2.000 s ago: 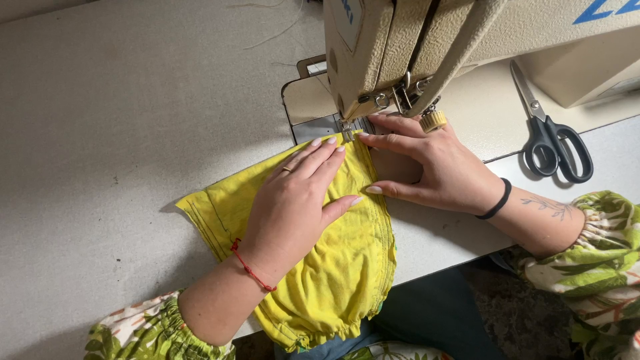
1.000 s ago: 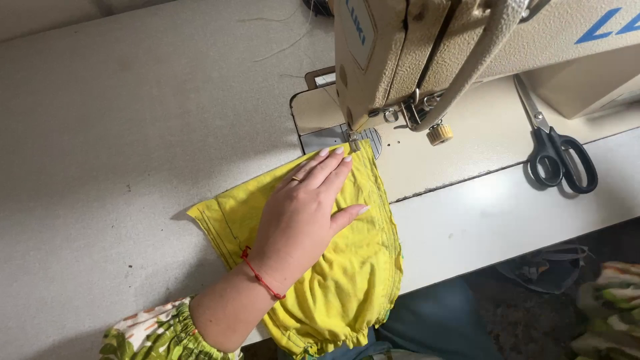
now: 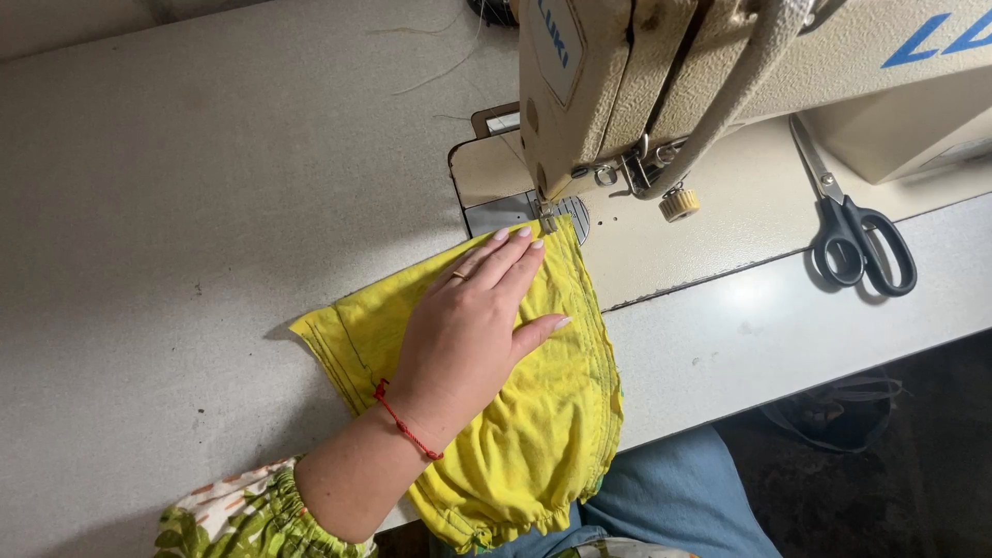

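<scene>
A piece of yellow fabric point(image 3: 554, 387) with dark stitch lines lies on the table, its gathered lower edge hanging over my lap. Flat on top of it rests my left hand point(image 3: 477, 325), fingers together and thumb apart, the fingertips just short of the presser foot point(image 3: 547, 217). The upper corner of the fabric is at the foot, which stands over the metal needle plate point(image 3: 575, 217). Above is the head of a beige industrial sewing machine point(image 3: 573, 101). My right hand is out of view.
Black-handled scissors point(image 3: 841, 225) lie on the machine bed, partly over the table's front strip. Loose threads point(image 3: 446, 70) are on the table point(image 3: 194, 194) behind the fabric. A dark object sits at the top edge. Below the table's front edge is a dark bag-like object point(image 3: 841, 415).
My right hand, on the fabric beside the foot two seconds ago, has left the view. My left hand remains on the fabric.
</scene>
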